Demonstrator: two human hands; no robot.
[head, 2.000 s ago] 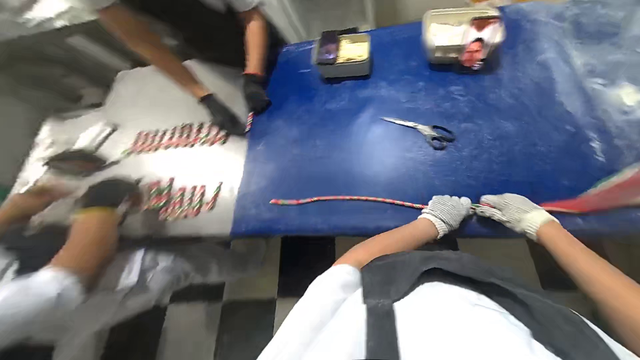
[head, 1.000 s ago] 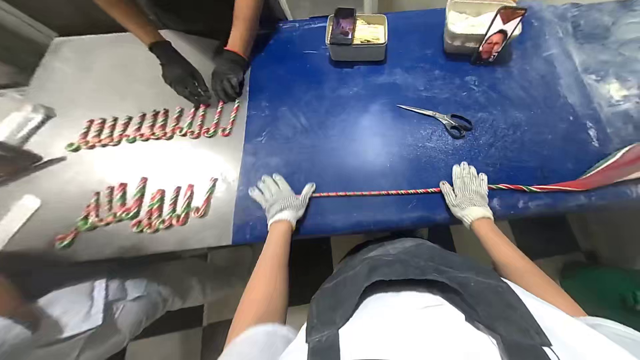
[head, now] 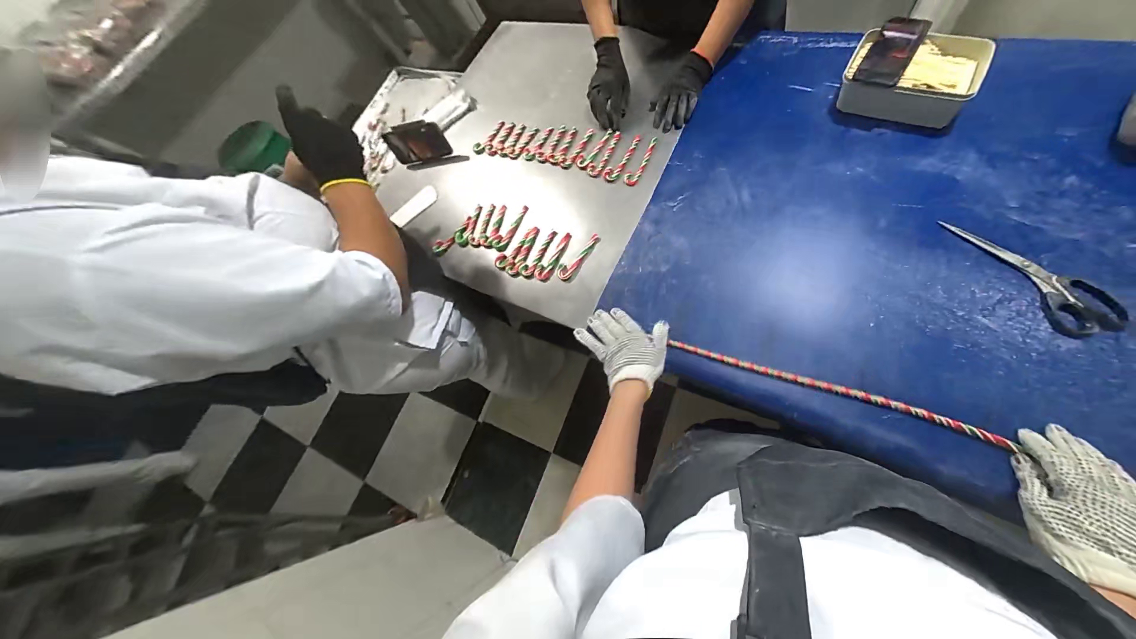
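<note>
A thin red, green and white twisted candy rope (head: 825, 385) lies along the near edge of the blue work surface (head: 763, 231). My left hand (head: 626, 346), in a dotted white glove, rests flat with fingers spread over its left end, at the blue sheet's corner. My right hand (head: 1078, 497), gloved alike, lies on the rope's right part at the frame's edge; what is beyond it is hidden. Scissors with black handles (head: 1038, 280) lie partly spread on the blue surface, above and left of my right hand.
Two rows of striped candy canes (head: 568, 149) lie on the metal table (head: 532, 80). A co-worker's black-gloved hands (head: 643, 89) are at the upper row. Another person in white stands at left, one black-gloved hand (head: 324, 142) raised. A grey tub (head: 905, 99) with a phone on it stands at the back.
The view has swung left. Since the oldest frame my hands have moved apart along the rope. The co-worker's hands have drawn back slightly from the canes, and the person at left has come into view.
</note>
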